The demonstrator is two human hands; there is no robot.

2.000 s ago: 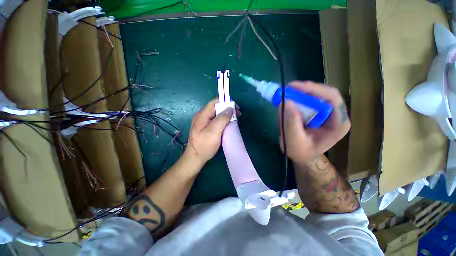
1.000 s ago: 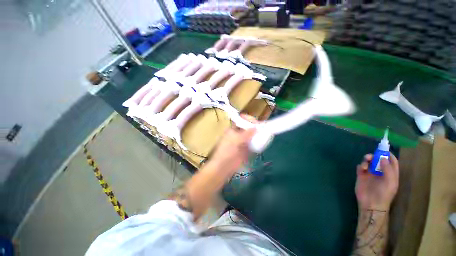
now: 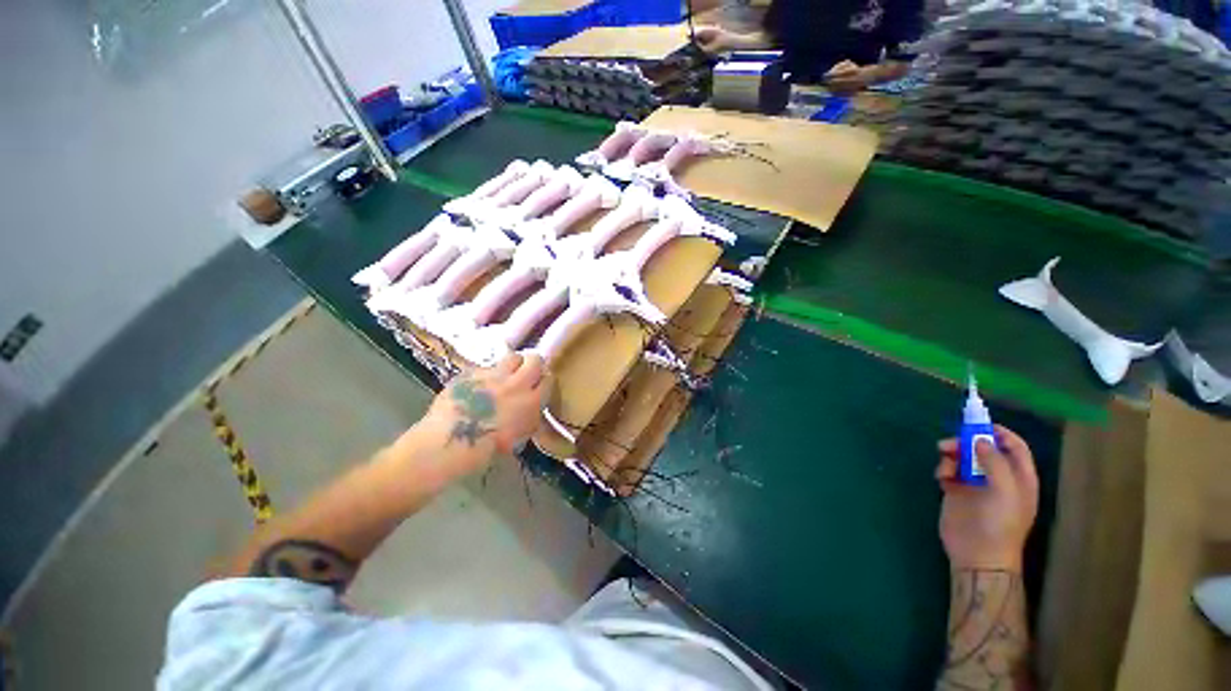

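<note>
The wired headband stack (image 3: 540,263) stands at the left on the bench, with pink and white bands laid in rows on cardboard layers (image 3: 594,365). My left hand (image 3: 493,405) is at the stack's near edge, its fingers at the end of a white headband (image 3: 506,331); whether they grip it I cannot tell. My right hand (image 3: 988,506) holds the blue glue bottle (image 3: 975,439) upright at the right, its thin nozzle pointing up. Dark lead wires (image 3: 695,419) hang from the stack's right side.
Loose white headbands (image 3: 1077,321) lie on the green line surface beyond. More bands lie on cardboard (image 3: 797,162) behind the stack. Stacked grey parts (image 3: 1067,115) stand at the back right. Cardboard (image 3: 1188,527) is at the right edge. A person's hand (image 3: 864,74) shows at the back.
The headband that my left hand carried in the air is now down on the left stack, and that hand has moved left and lower. My right hand still holds the bottle.
</note>
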